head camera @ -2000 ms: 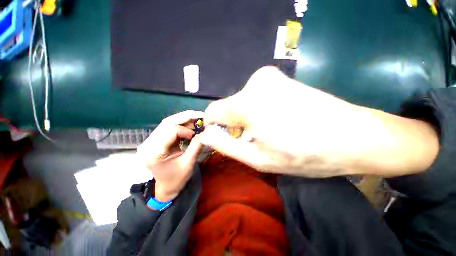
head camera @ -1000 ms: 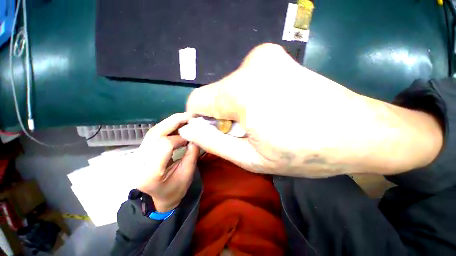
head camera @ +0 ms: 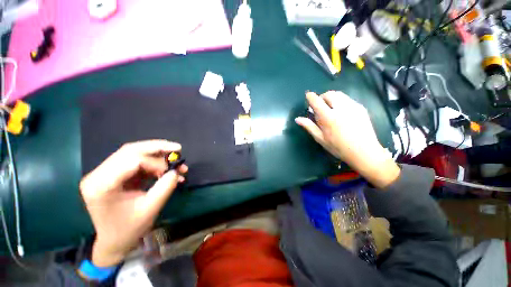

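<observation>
My left hand (head camera: 131,193) is over the lower part of the black mat (head camera: 162,126). Its thumb and fingertips pinch a small black housing (head camera: 176,163) with a yellow spot on it. My right hand (head camera: 342,126) is over the green bench top right of the mat, its thumb and index finger apart. No held object shows clearly in it. The two hands are well apart.
A white block (head camera: 212,85), white dots (head camera: 243,97) and an amber patch on white backing (head camera: 243,130) lie at the mat's upper right. Beyond are a white bottle (head camera: 242,31), pink sheet (head camera: 129,28) and tweezers (head camera: 321,50). Cables (head camera: 414,73) crowd the right.
The view has shifted up and right. The hands, together before, are now apart; my right hand has moved right. The amber-coloured thing seen in its grip no longer shows there. My left hand still holds the housing.
</observation>
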